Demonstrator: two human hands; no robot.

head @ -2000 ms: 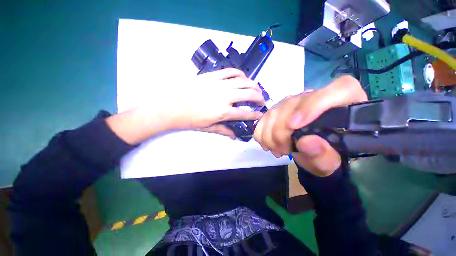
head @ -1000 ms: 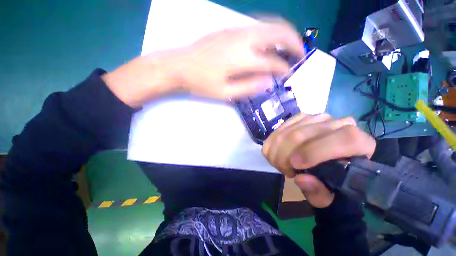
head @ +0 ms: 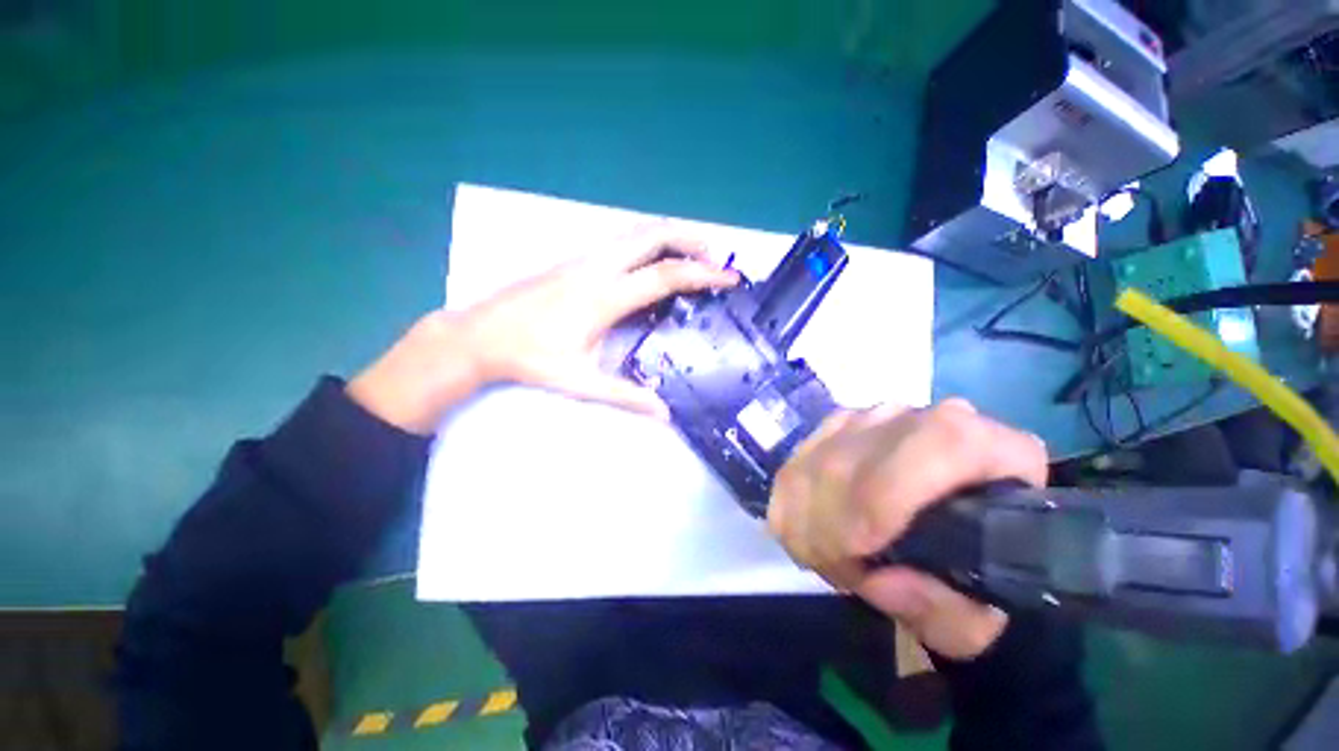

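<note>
A black device body point(head: 723, 385) with a pale patch inside lies on a white sheet point(head: 543, 506). Its black handle point(head: 800, 291), with a blue bit and thin wires at the tip, sticks out to the upper right. My left hand point(head: 565, 323) grips the upper left end of the body, fingers over the top and thumb below. My right hand point(head: 899, 506) is closed round the front of a grey and black electric screwdriver point(head: 1145, 558), at the body's lower right end. The screwdriver's bit and any screw are hidden by my fingers.
A white and black screw feeder point(head: 1079, 140) stands at the upper right on the green bench point(head: 265, 294). Right of the sheet are a teal-green perforated box point(head: 1182, 301) and black cables. A yellow cord point(head: 1226, 360) hangs over the right side, above the screwdriver.
My left hand has moved from across the device to its upper left end, uncovering the body. My right hand stays closed on the screwdriver, which has turned nearer level. The view has shifted.
</note>
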